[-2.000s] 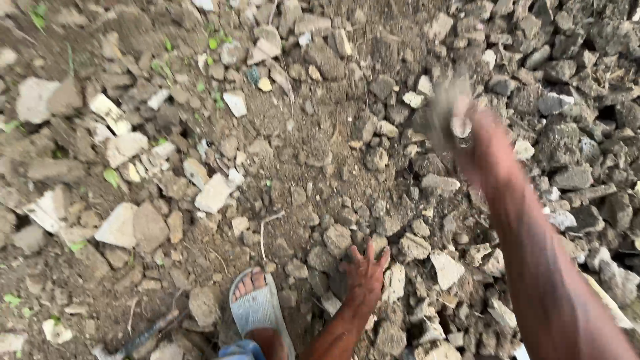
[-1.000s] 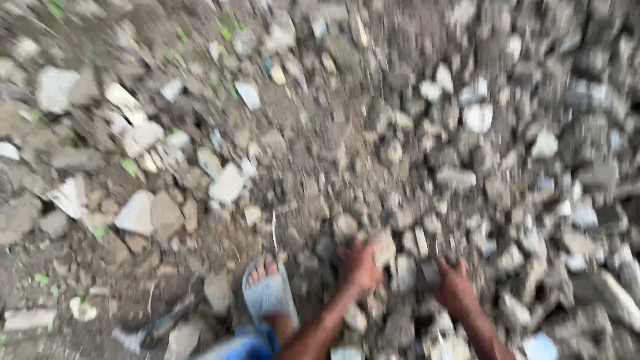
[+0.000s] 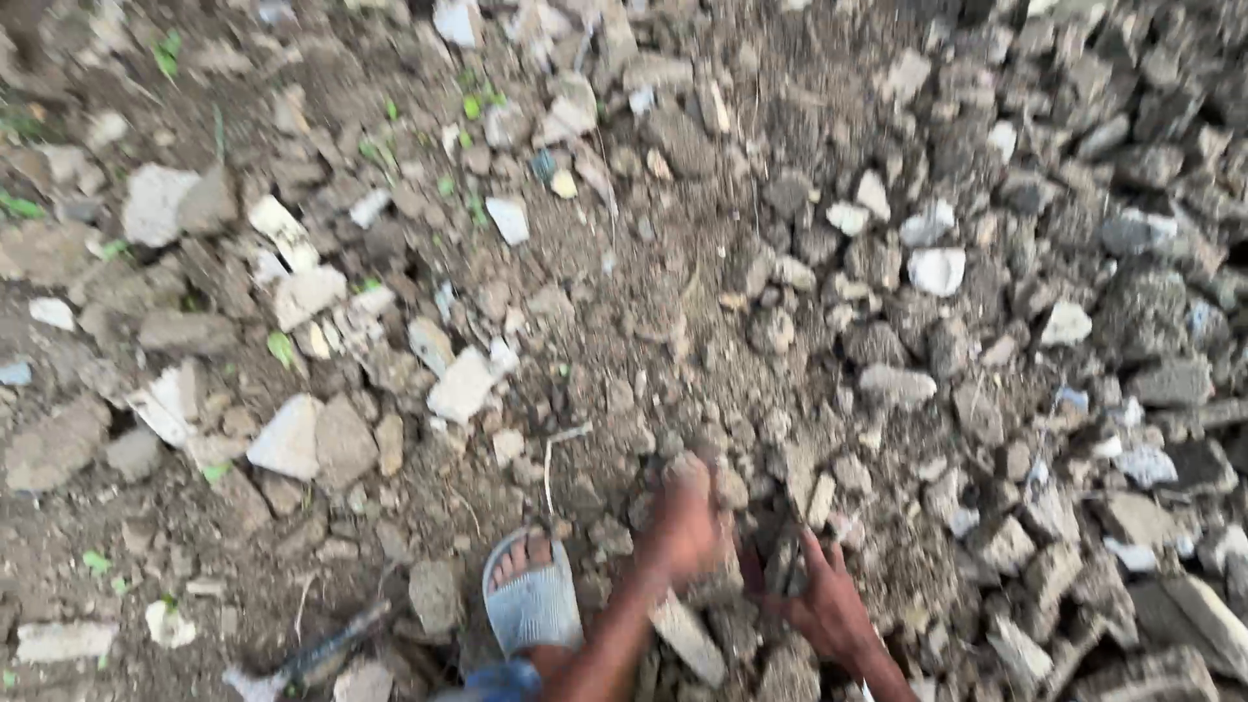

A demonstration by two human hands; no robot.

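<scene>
My left hand (image 3: 682, 526), blurred, reaches forward from the bottom centre with its fingers curled at a roundish brown stone (image 3: 687, 473). Right of it, my right hand (image 3: 824, 595) is low over the rubble, thumb and fingers spread around a dark grey stone (image 3: 780, 561); whether it grips that stone is unclear. A long pale stone (image 3: 687, 639) lies between my two forearms. Beside the left hand, a foot in a light grey ribbed slide sandal (image 3: 531, 600) rests on the ground.
Broken stones and rubble lie thickly on the right. Brown soil with pale chunks (image 3: 463, 385) and small green plants spreads over the left. A dark stick-like piece (image 3: 336, 639) lies left of the sandal, and a thin bent twig (image 3: 548, 468) lies just ahead of it.
Two seconds ago my right arm reached farther forward, its hand blurred around something; it has since come back near the left hand. The left hand's fingers, spread on the stones then, are now curled.
</scene>
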